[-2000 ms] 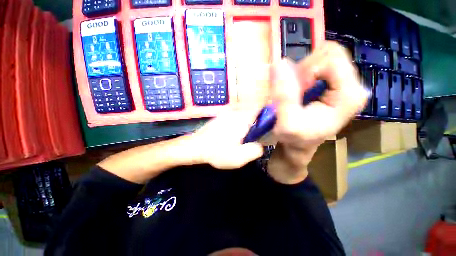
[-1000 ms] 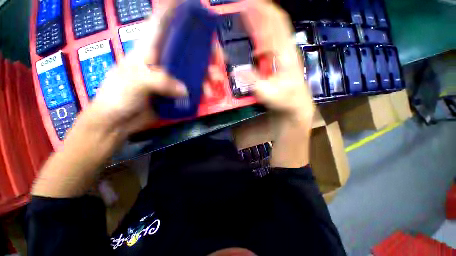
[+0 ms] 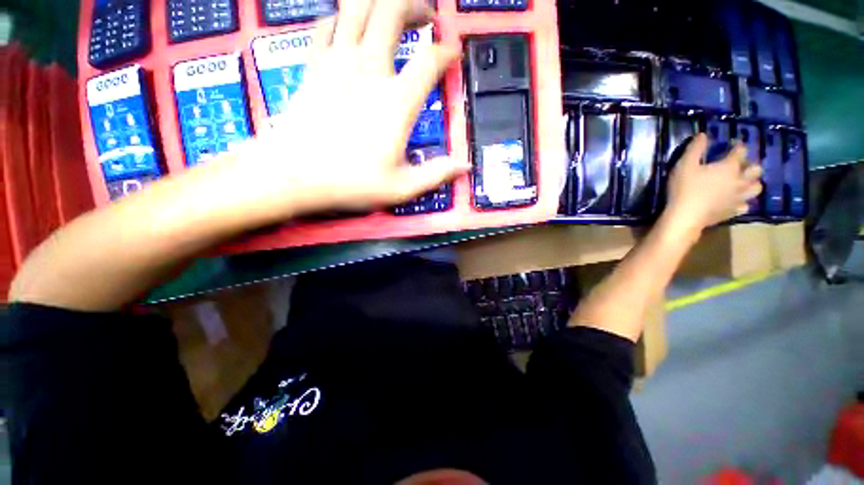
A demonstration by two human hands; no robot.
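The red foam tray [image 3: 379, 227] holds keypad phones [image 3: 216, 109] face up, with blue screen films marked "GOOD". My left hand [image 3: 365, 137] is over the fourth phone [image 3: 431, 123] of the near row, fingers apart, hiding part of it and the third phone. An open-backed phone [image 3: 500, 123] lies face down in the fifth slot, its pale label showing. My right hand [image 3: 715, 185] is at the black plastic tray [image 3: 611, 220], thumb and fingers around a dark blue back cover [image 3: 722, 152], mostly hidden by the hand.
A stack of red foam trays [image 3: 33, 170] stands at the left. Other back covers [image 3: 775, 170] lie right of my right hand. Brown cardboard boxes [image 3: 748, 248] and a dark moulded tray [image 3: 521, 308] are below the bench edge. A far row of phones is cut off by the top edge.
The blue-backed phone that was in my left hand is out of it; a face-up phone now shows in the fourth slot. My right hand has moved right, from the red tray to the back covers.
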